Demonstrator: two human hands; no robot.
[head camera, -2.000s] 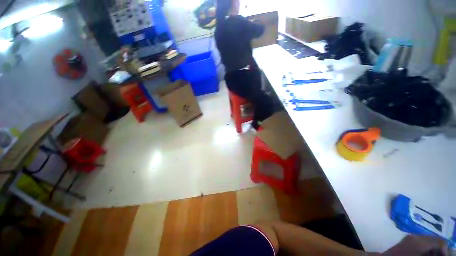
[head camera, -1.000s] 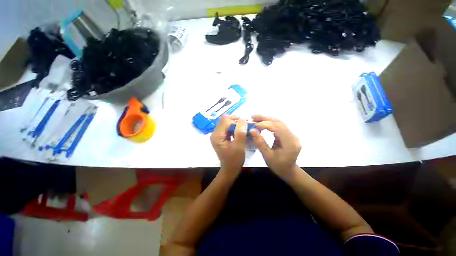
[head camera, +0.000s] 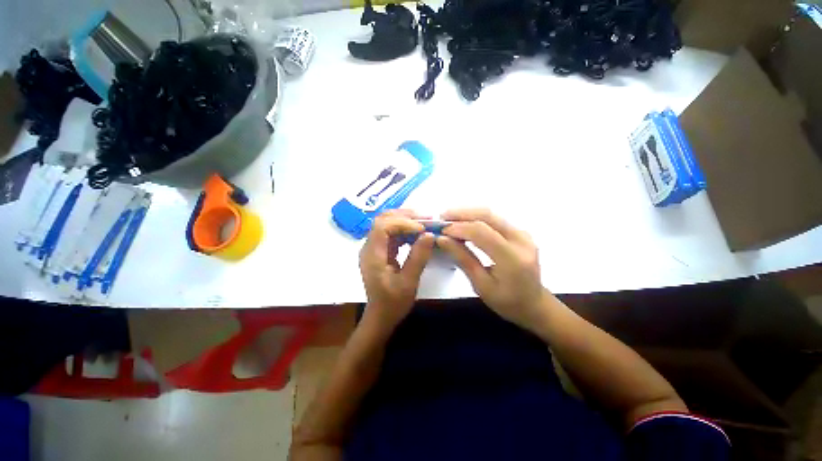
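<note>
My left hand (head camera: 394, 267) and my right hand (head camera: 498, 261) are bare and close together near the table's front edge. Their fingers and thumbs pinch a small blue-and-white retail box (head camera: 434, 229) between them, seen end-on and mostly hidden by the fingers. A flat-looking blue-and-white retail box (head camera: 383, 187) with a black cable picture lies on the white table just beyond my hands. Whether it is one box or a small stack I cannot tell.
Orange tape dispenser (head camera: 223, 227), grey tub (head camera: 236, 144) of black cables and blue-white strips (head camera: 79, 230) are at the left. A black cable pile (head camera: 559, 36) lies at the back. Upright retail boxes (head camera: 667, 159) stand beside the brown carton (head camera: 757, 158) at right.
Since two seconds ago, the view has turned from the room to the table. In the last second, both hands keep hold of the small box, with slightly shifted fingers.
</note>
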